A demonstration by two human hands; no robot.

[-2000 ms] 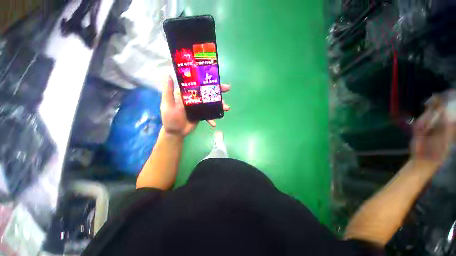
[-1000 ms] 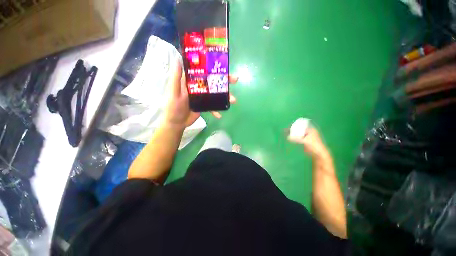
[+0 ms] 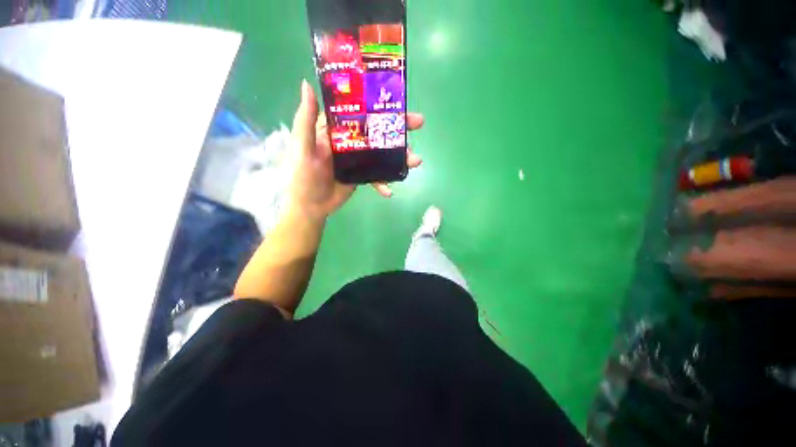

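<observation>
A smartphone (image 3: 367, 92) is held upright in front of me, its top cut off by the upper picture edge. Its screen is lit with red, orange and purple pictures and a square black-and-white code. My left hand (image 3: 319, 166) holds the phone from below, with the thumb on its left side and fingertips showing at its right edge. My right hand is not in view.
A white tabletop (image 3: 144, 96) with cardboard boxes (image 3: 44, 332) runs along the left. White and dark plastic packs (image 3: 205, 249) lie beside it. Green floor (image 3: 541, 244) runs ahead. Dark plastic-covered goods, salmon-coloured items (image 3: 751, 236) and a red-and-yellow object (image 3: 717, 172) are at the right.
My right hand, earlier holding something white, has left the picture. The view has moved along the aisle: the black hangers are gone and more boxes show. My left hand still holds the phone.
</observation>
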